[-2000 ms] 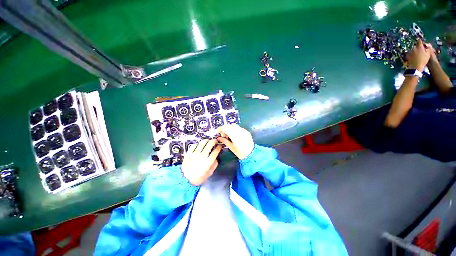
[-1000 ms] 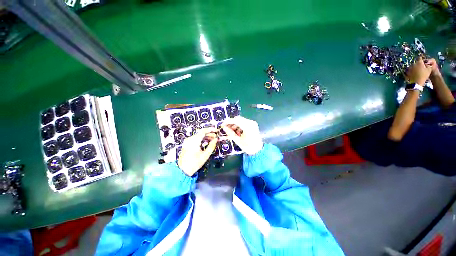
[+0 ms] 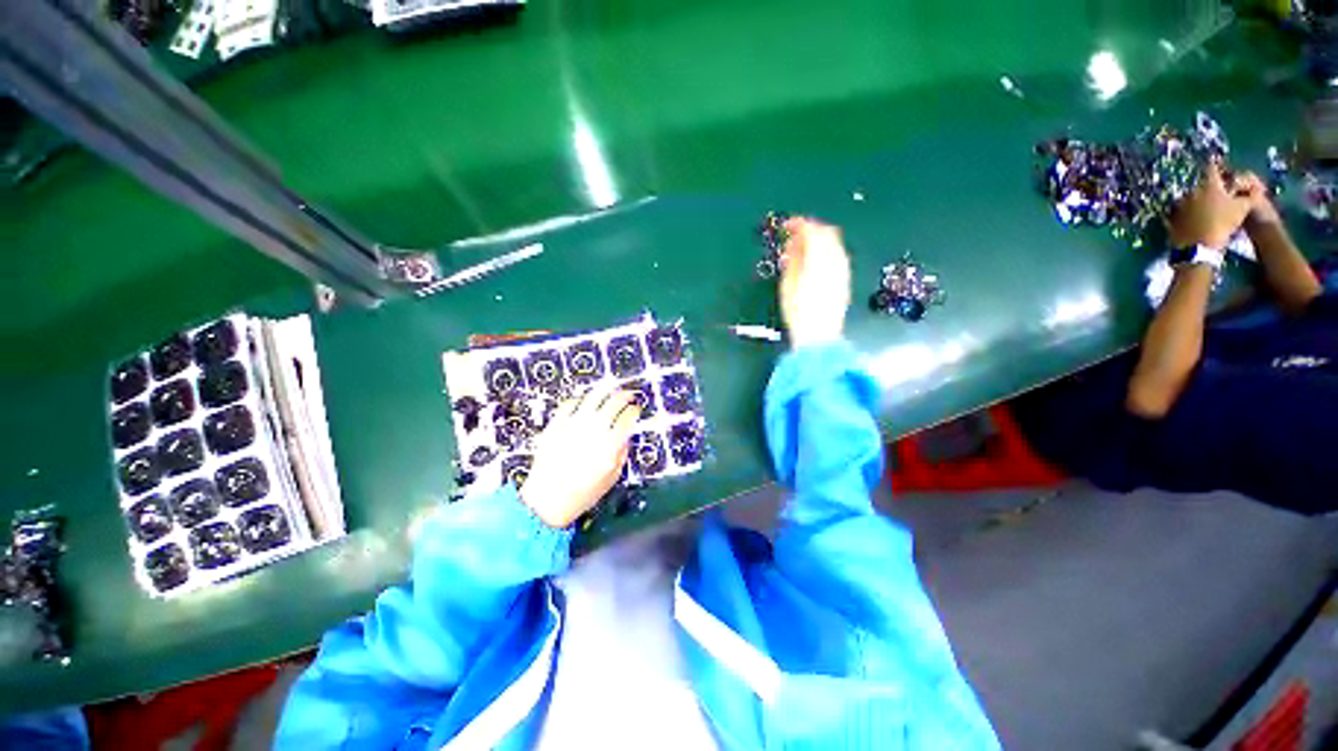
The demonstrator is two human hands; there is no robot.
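The working tray (image 3: 652,471) lies in front of me with black square parts (image 3: 668,345) in its cells and loose dark bits over its left part. My left hand (image 3: 584,452) rests over the tray's middle, fingertips on or just above the parts; whether it grips one is hidden. My right hand (image 3: 816,282) is off the tray, at a small clump of ring parts (image 3: 772,242) to the right. Its fingertips touch or cover the clump's right side; they are blurred. Another small clump of loose parts (image 3: 908,289) lies farther right.
Stacked filled trays (image 3: 304,426) stand at the left. A metal post (image 3: 220,154) rises behind, with a thin silvery strip (image 3: 481,270) at its foot. A small pale stick (image 3: 756,333) lies right of the tray. Another person's hands (image 3: 1218,209) work at a large parts pile (image 3: 1115,184).
My right hand has left the tray and reached forward and right to the small clump. My left hand has stayed over the tray. The small dark clump nearest the bench's front edge no longer shows.
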